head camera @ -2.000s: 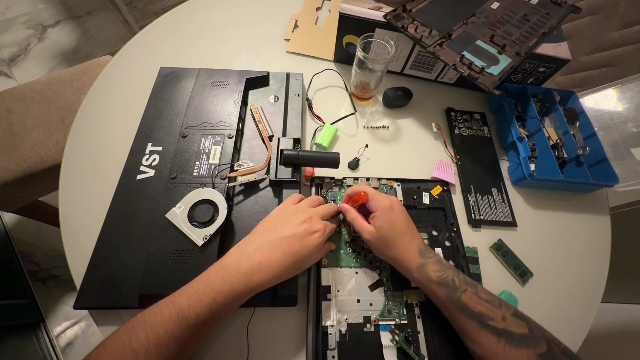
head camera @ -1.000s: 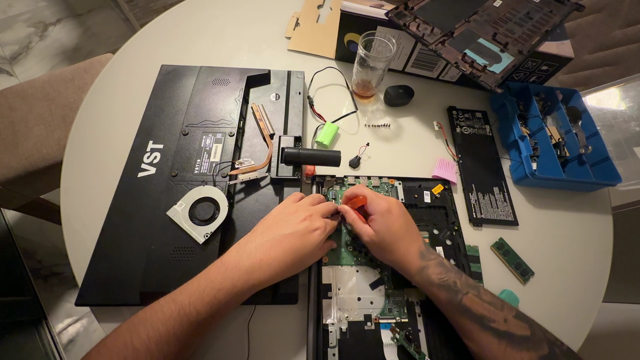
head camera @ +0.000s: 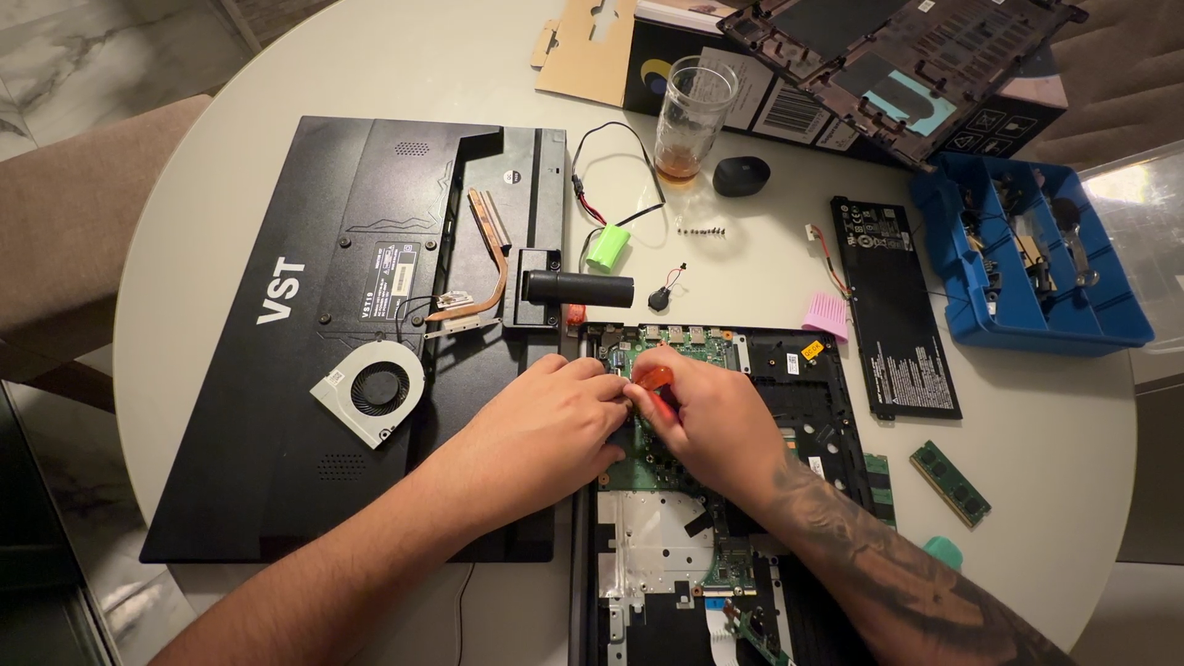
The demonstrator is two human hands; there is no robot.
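Observation:
An opened laptop base lies in front of me, its green motherboard exposed. My right hand grips a small tool with a red-orange handle over the board's upper left part; the tool's tip is hidden by my fingers. Against it, my left hand rests with bent fingers at the board's left edge, and whether it pinches anything cannot be seen. A cooling fan and a copper heat pipe lie on the back of a black VST monitor at the left.
Beyond the laptop are a green battery pack, a coin cell with wires, a row of screws and a glass. Rightward lie a laptop battery, a memory module and a blue parts organizer. A laptop cover leans over a box.

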